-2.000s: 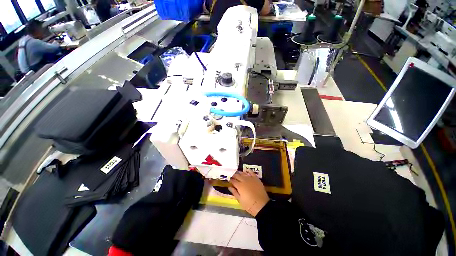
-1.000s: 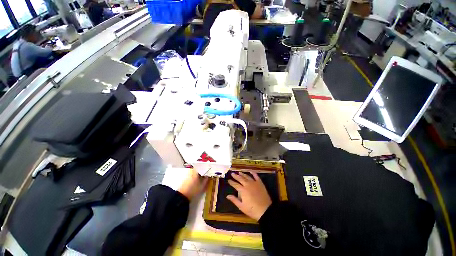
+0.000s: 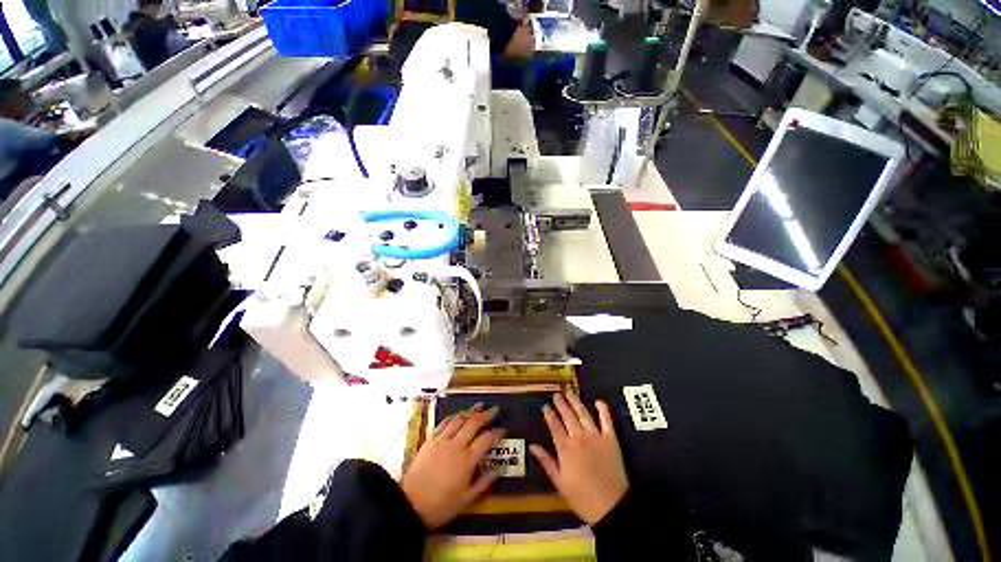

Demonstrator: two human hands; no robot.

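A black fabric panel [image 3: 531,416] lies flat inside the brown-gold clamp frame [image 3: 525,504], in front of the white pattern sewing machine's head [image 3: 379,329]. A small white label [image 3: 508,458] with black lettering lies on the panel. My left hand [image 3: 452,467] lies flat at the left side of the frame, its fingers on the panel and beside the label's left edge. My right hand [image 3: 584,456] lies flat at the right side, fingers spread over the panel and frame edge. Neither hand grips anything. Yellow tape [image 3: 510,548] shows below the frame.
Finished black panels [image 3: 746,417] with a white label lie at right. A fanned stack of labelled black pieces [image 3: 203,423] and padded black pieces [image 3: 104,285] lie at left. A control screen [image 3: 812,198] stands behind right. A blue bin [image 3: 318,24] is beyond.
The view has shifted right. Both hands now lie over the frame; my left hand has come from beside the machine head onto the panel. A label now shows between the hands inside the frame.
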